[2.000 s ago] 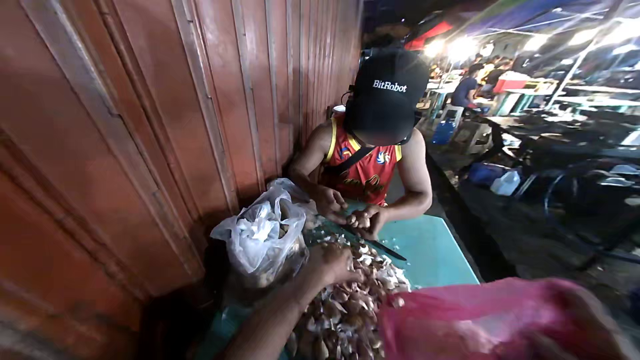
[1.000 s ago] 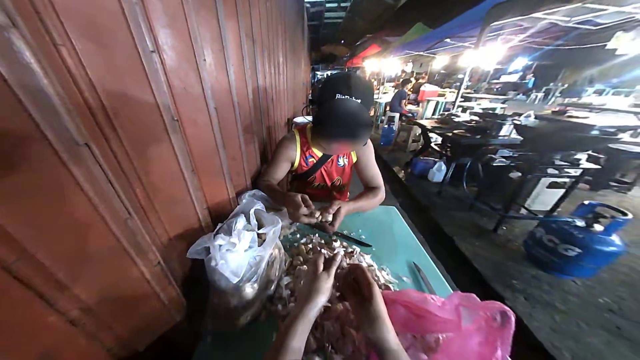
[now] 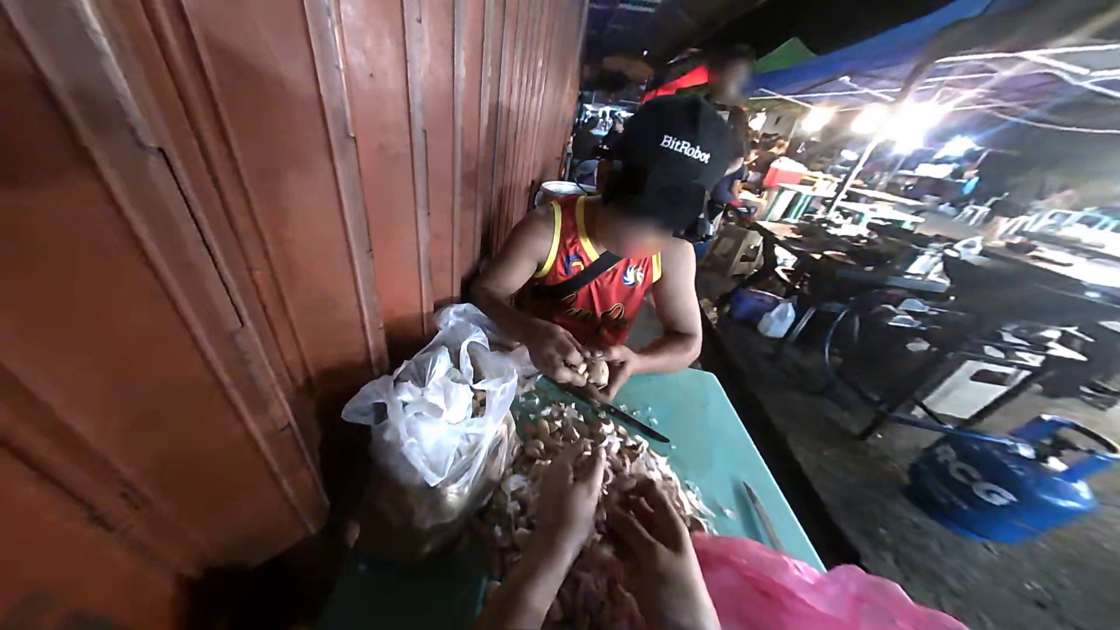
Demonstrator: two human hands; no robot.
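Observation:
My left hand (image 3: 570,490) is over a heap of garlic cloves and loose skins (image 3: 547,437), its fingers curled near the thumb. Beside it on the right, my right hand (image 3: 646,521) has bent fingers low over the same heap. Whether either hand holds a clove is too blurred to tell. Across the green table (image 3: 700,402), a co-worker's hands (image 3: 591,363) hold a garlic bulb above a dark-bladed knife (image 3: 626,418). A second knife (image 3: 761,516) lies near the table's right edge. A pink plastic bag (image 3: 787,582) is right of my right hand.
A full, translucent white plastic bag (image 3: 446,420) stands left of the heap, by a reddish corrugated metal wall (image 3: 254,262). The co-worker (image 3: 604,262) is at the far side. On the ground at right are a blue gas cylinder (image 3: 997,486) and a black metal stand (image 3: 927,367).
Two seconds ago only one of my hands showed plainly over the heap; now both are there, side by side. The co-worker's hands remain at the far end of the heap.

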